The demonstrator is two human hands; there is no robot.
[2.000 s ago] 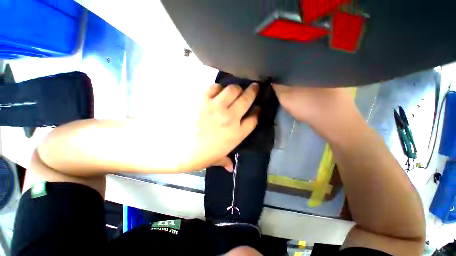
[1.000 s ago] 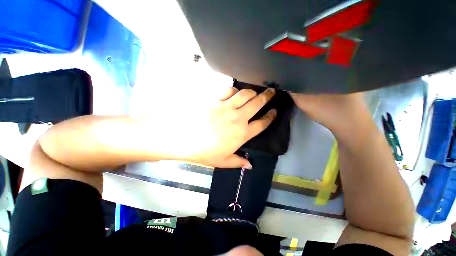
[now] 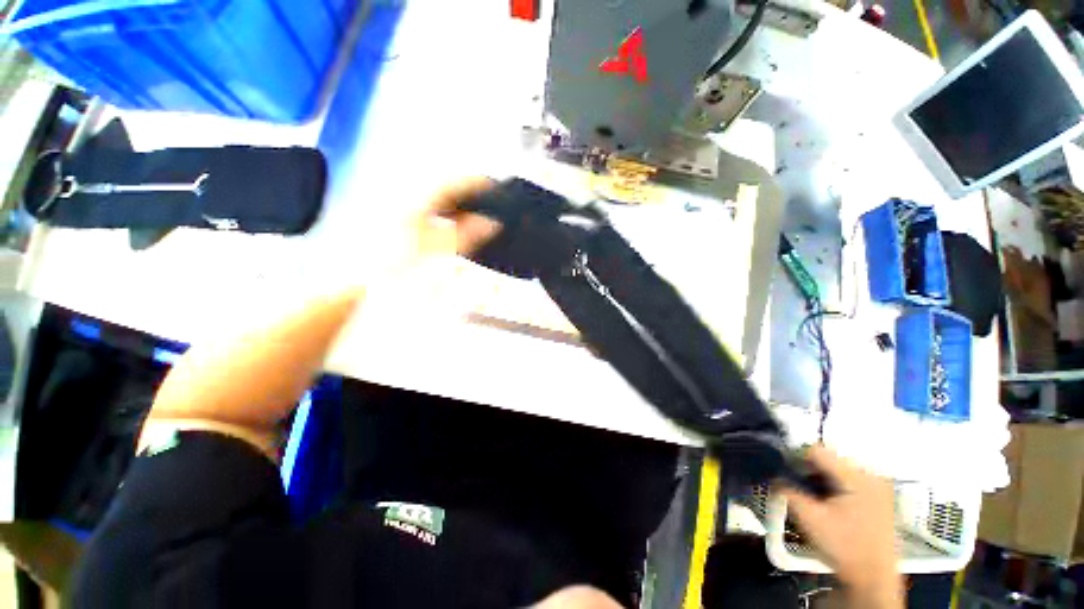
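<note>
A long black fabric piece [image 3: 648, 327] with a silver line down its middle stretches diagonally between my hands, in front of the sewing machine head [image 3: 630, 71]. My left hand [image 3: 458, 220], blurred, holds its wider upper-left end. My right hand [image 3: 838, 512], blurred, holds its lower-right end over the table's front edge. The presser foot area [image 3: 618, 176] with brass-coloured parts shows beyond the piece. Another black piece [image 3: 256, 190] with a silver line and a large ring lies flat at the left, apart from my hands.
A large blue bin [image 3: 202, 60] stands at the back left. Green-handled snips [image 3: 799, 274] and two small blue parts boxes [image 3: 901, 256] are at the right. A tablet screen [image 3: 1010, 101] stands at the back right. A white basket [image 3: 951, 550] sits below the table at the lower right.
The black piece has come out from under the machine head and now lies diagonally towards the right. My right hand has moved down and right; my left hand has moved left. The view is wider.
</note>
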